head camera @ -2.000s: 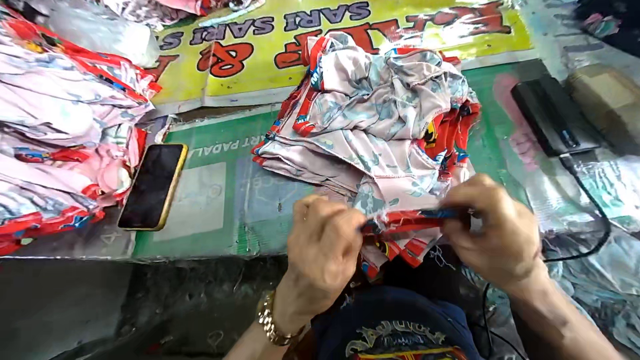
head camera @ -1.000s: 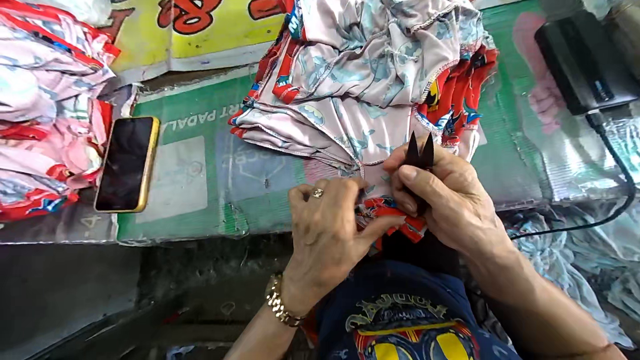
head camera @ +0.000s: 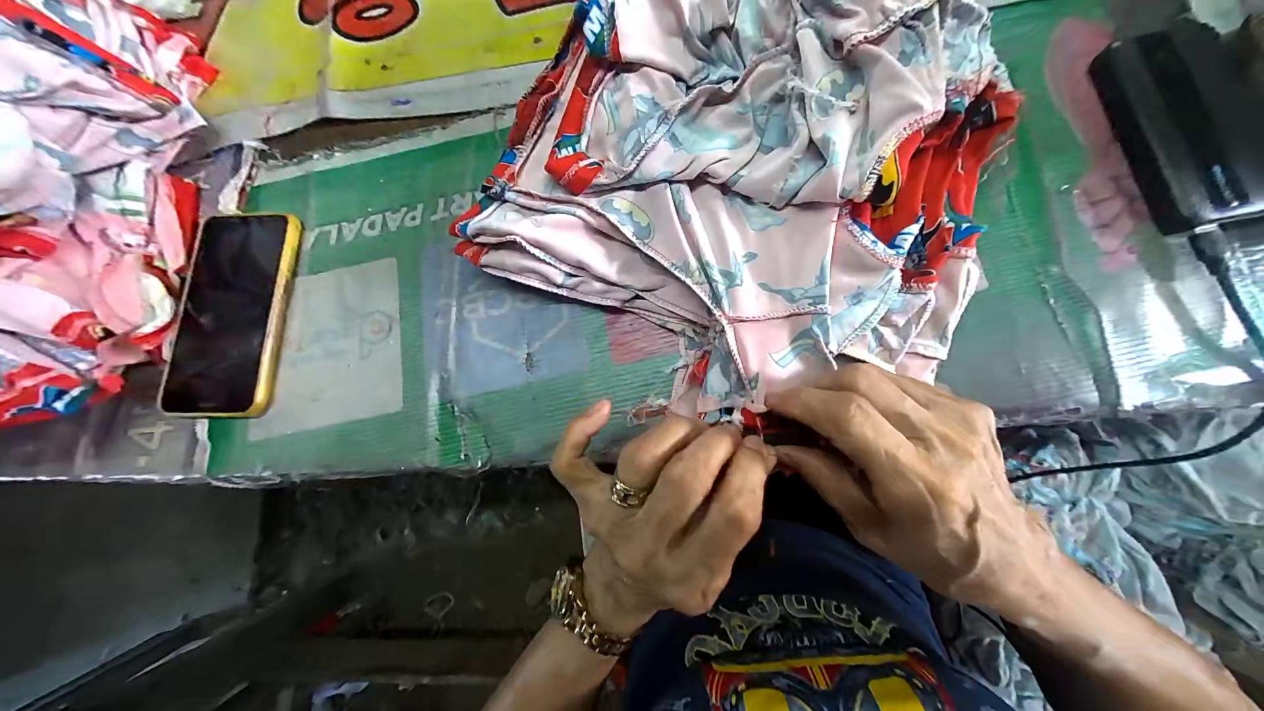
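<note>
A heap of sewn pink printed fabric pieces with red trim lies on the green table covering. At its near edge, by the table's front, my left hand, with a ring and a gold-coloured watch, pinches the narrow red-trimmed end of one piece. Directly to its right, my right hand has its fingertips on the same end, thumb and forefinger close together. The two hands almost touch. My right palm is turned down and hidden, so whether the small dark-bladed snips are in it cannot be seen.
A phone in a yellow case lies left of the heap, beside a second pile of pink and red fabric. At the right are a black device and its cable. Pale fabric lies below the table's front edge.
Dark pointed snips showed upright in my right hand a second ago and are out of sight now. Two seconds ago my hands were apart, stretching a red strip; now they are together at the fabric end.
</note>
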